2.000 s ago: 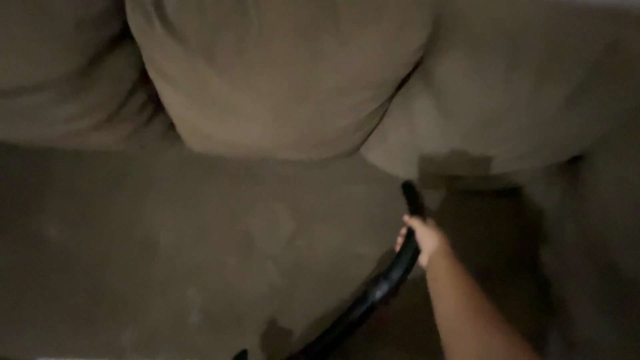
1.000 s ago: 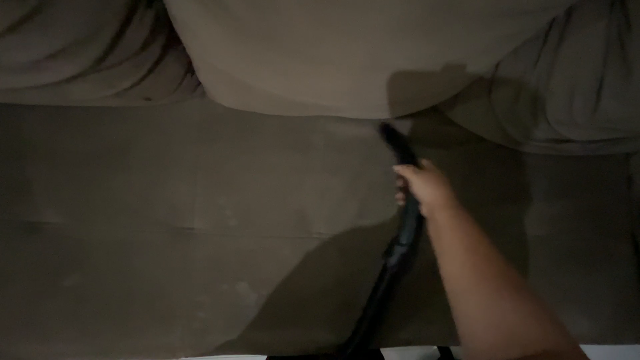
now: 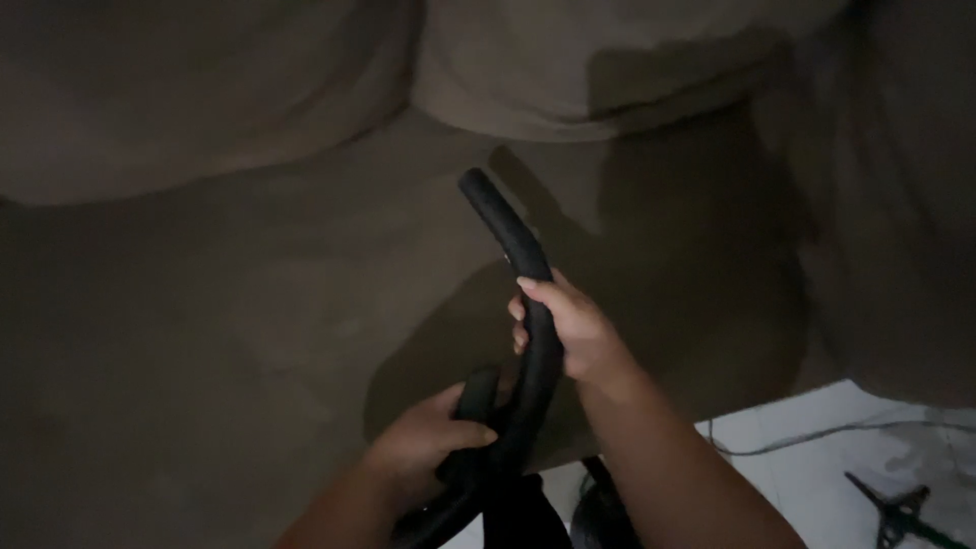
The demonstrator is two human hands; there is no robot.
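Observation:
My right hand (image 3: 576, 324) is wrapped around a black curved tube (image 3: 543, 358), which looks like a vacuum cleaner's hose handle. The tube's open end points up and away over the seat of a brown fabric sofa (image 3: 267, 343). Lower down, my left hand (image 3: 431, 438) grips a dark, short piece (image 3: 479, 393) beside the tube; whether that piece is part of the tube or separate cannot be told in the dim light.
Large back cushions (image 3: 610, 69) line the far side of the sofa, with its arm at the right. On the pale tiled floor lie a thin cable (image 3: 808, 438) and a dark object with thin arms (image 3: 900, 511). A dark rounded object (image 3: 602, 518) stands below the seat edge.
My left hand has come into view and holds the dark piece near the tube's lower part. The right hand keeps its hold on the tube. The view has shifted, showing more floor at the lower right.

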